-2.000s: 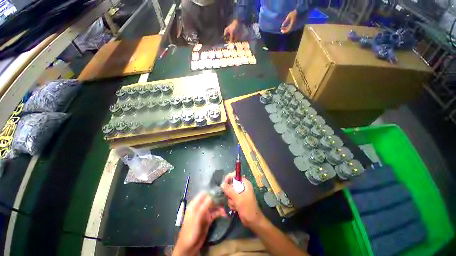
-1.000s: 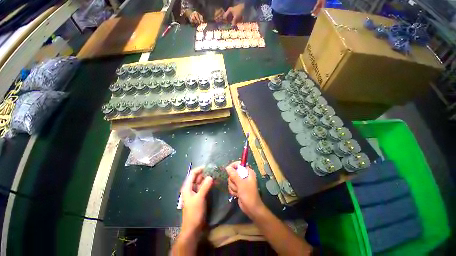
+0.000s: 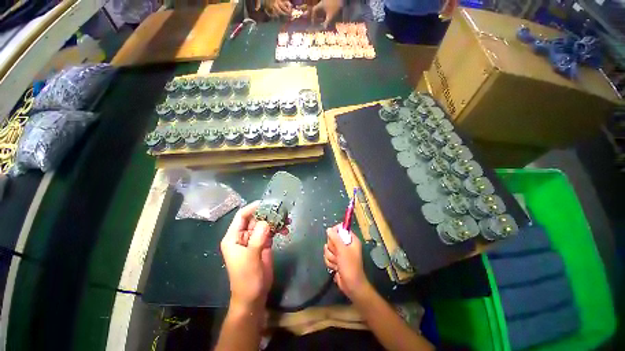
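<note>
My left hand point(image 3: 248, 257) holds a small round grey unit point(image 3: 272, 214) by its edge, above the dark bench top near the wearer; brassy details show on it. A flat grey rounded plate point(image 3: 284, 190) shows just beyond the unit; whether it is attached cannot be told. My right hand point(image 3: 345, 259) is closed around a red-handled tool point(image 3: 348, 218), its pale end in the fist and its blue tip pointing up and away. The two hands are apart. The tool does not touch the unit.
A clear bag of small bits point(image 3: 209, 200) lies left. A tan board point(image 3: 240, 151) with rows of units is behind it. A dark-topped board point(image 3: 373, 161) with units is right, beside a green crate point(image 3: 596, 274) and a carton point(image 3: 507, 82). Another person's hands show at the far end.
My hands have moved apart. The unit in my left hand is now tilted with a flat plate showing beyond it. My right hand has moved right with the red-handled tool. The view has shifted slightly.
</note>
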